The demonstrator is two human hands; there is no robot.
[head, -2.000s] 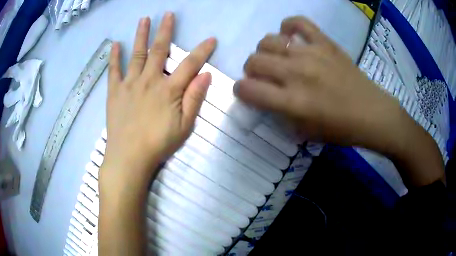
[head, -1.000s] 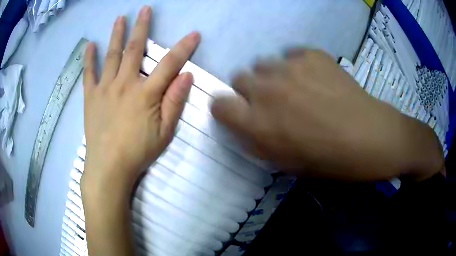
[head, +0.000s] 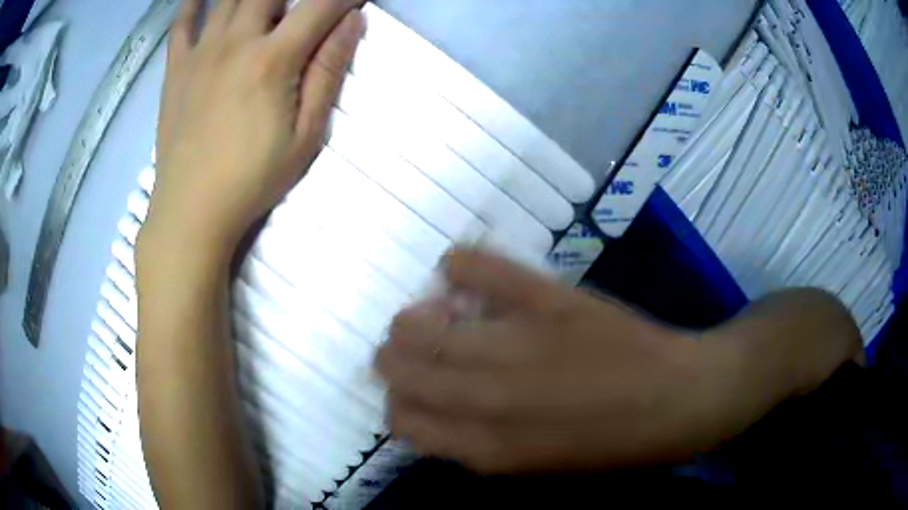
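Observation:
White pen barrels (head: 418, 199) lie side by side in a flat row, rounded ends to the right, stepped necks to the left. My left hand (head: 234, 110) lies flat across the row; its fingers are spread and cut off by the top edge. My right hand (head: 518, 369) is blurred, with curled fingers, over the lower right part of the row near the rounded ends. Its fingertips and palm are hidden, so I cannot tell whether it holds a wipe.
A steel ruler (head: 85, 164) lies left of the row, with a crumpled white glove (head: 30, 100) beyond it. Blue-printed 3M strips (head: 662, 139) lie at the table's right edge. A blue bin (head: 702, 254) of loose white barrels stands at the right.
The view has shifted, so the row and my left hand appear higher. My right hand has moved from the row's far part down to its nearer part, uncovering rounded ends and a 3M strip.

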